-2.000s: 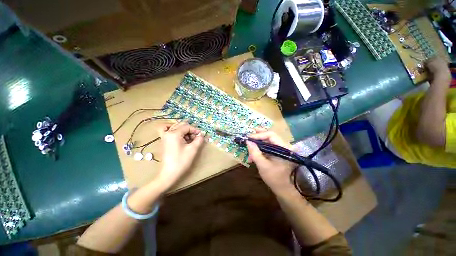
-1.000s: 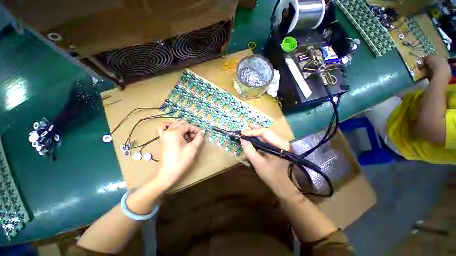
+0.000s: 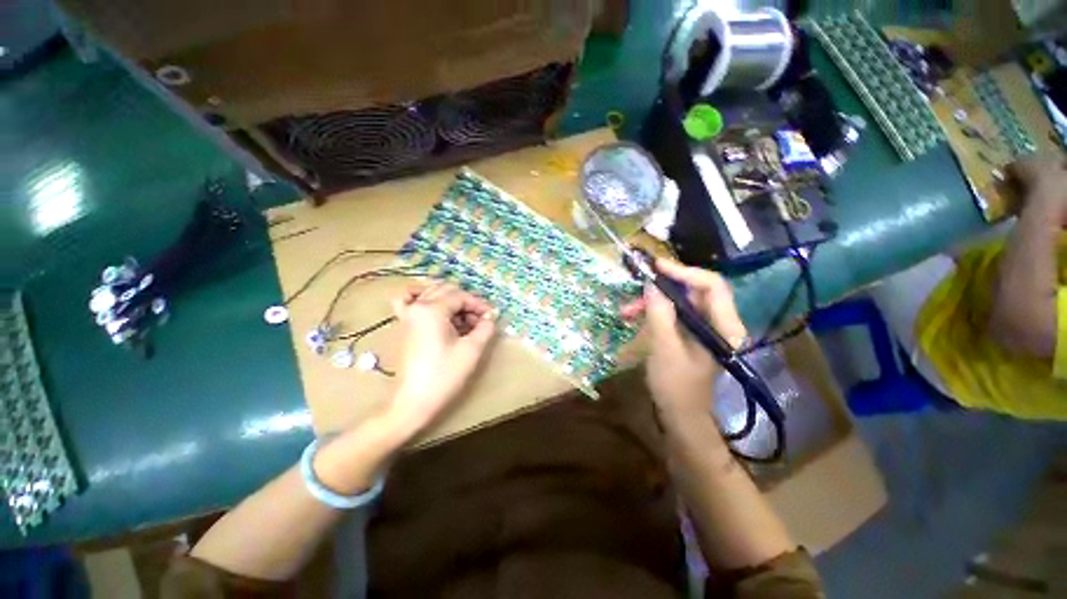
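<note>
A green panel of small circuit boards (image 3: 527, 269) lies slanted on the tan cardboard mat (image 3: 480, 407). My left hand (image 3: 442, 345) is at the panel's lower left edge, thumb and fingertips pinched together; whether a thin lead is between them is hidden. Thin dark lead wires (image 3: 339, 255) run from the panel's left edge to several white-silver rounds (image 3: 342, 356) on the cardboard. My right hand (image 3: 690, 334) holds the black soldering iron (image 3: 693, 314) above the panel's right end, its metal tip pointing up-left at the clear jar (image 3: 620, 187) of silvery material.
A black station (image 3: 749, 222) with a green cap (image 3: 703, 122), white strip and solder wire spool (image 3: 752, 53) stands behind right. A brown box with spiral vents (image 3: 363, 138) is at back. A bundle of wired rounds (image 3: 126, 302) lies left. A person in yellow (image 3: 995, 339) sits right.
The right hand has moved right, and the iron's tip has swung up from the panel's lower edge to the jar. The left hand stays pinched at the edge. The view has shifted slightly.
</note>
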